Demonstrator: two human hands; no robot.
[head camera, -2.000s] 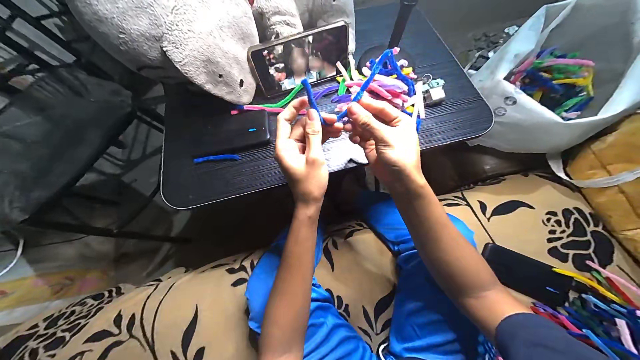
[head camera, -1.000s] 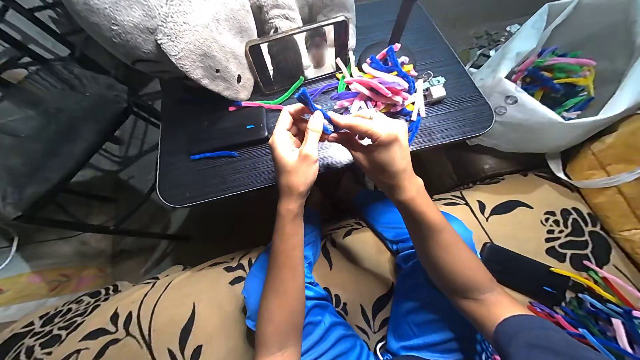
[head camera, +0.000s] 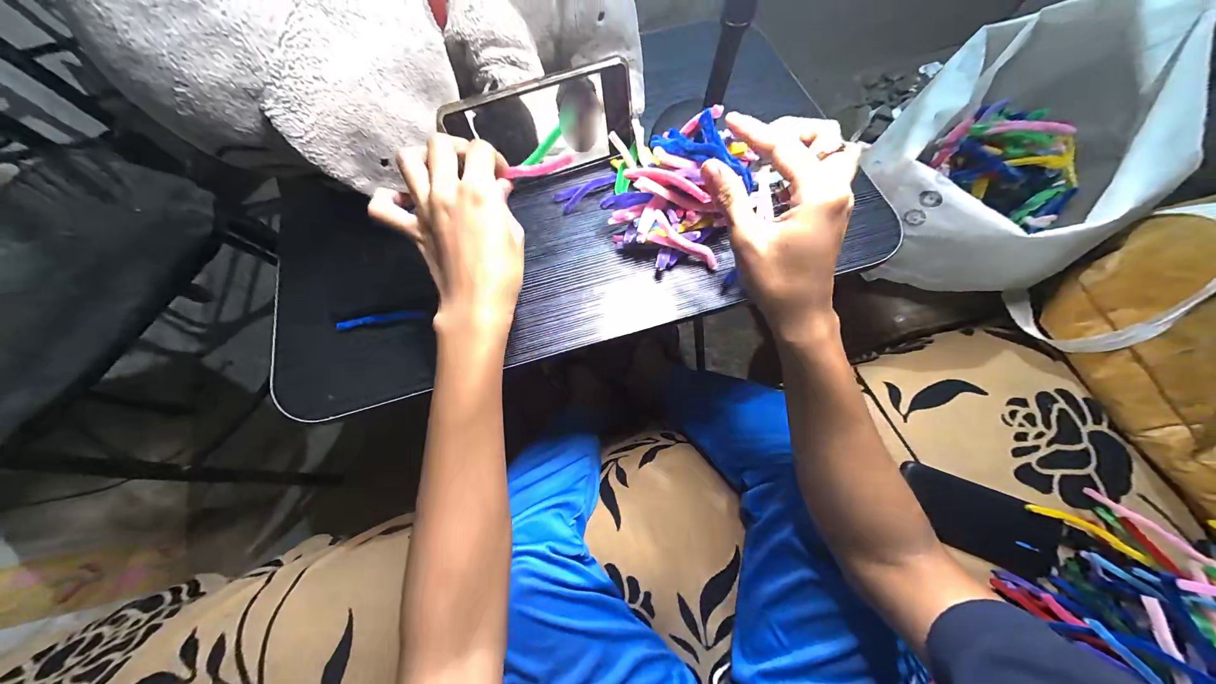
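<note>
My left hand (head camera: 465, 209) reaches over the left part of the small black table, its fingertips at the end of a pink pipe-cleaner piece (head camera: 540, 167); whether they grip it cannot be told. A green piece (head camera: 545, 144) lies beside it. With fingers spread, my right hand (head camera: 793, 209) is at the right side of a pile of pink, purple and white fuzzy pieces (head camera: 665, 204). A twisted blue piece (head camera: 698, 147) rests on the pile near my right thumb. One blue piece (head camera: 380, 320) lies apart at the table's left.
A phone (head camera: 617, 104) leans against a grey plush toy (head camera: 351, 85) behind the black table (head camera: 579, 323). A dark stand (head camera: 730, 52) rises at the back. A white bag (head camera: 988, 252) of colourful pieces is at right. More fuzzy stems (head camera: 1130, 598) lie on the patterned sofa by a black object (head camera: 978, 518).
My hands have moved apart, the left one leftward and the right one over to the pile. The blue piece they held between them is out of the left hand.
</note>
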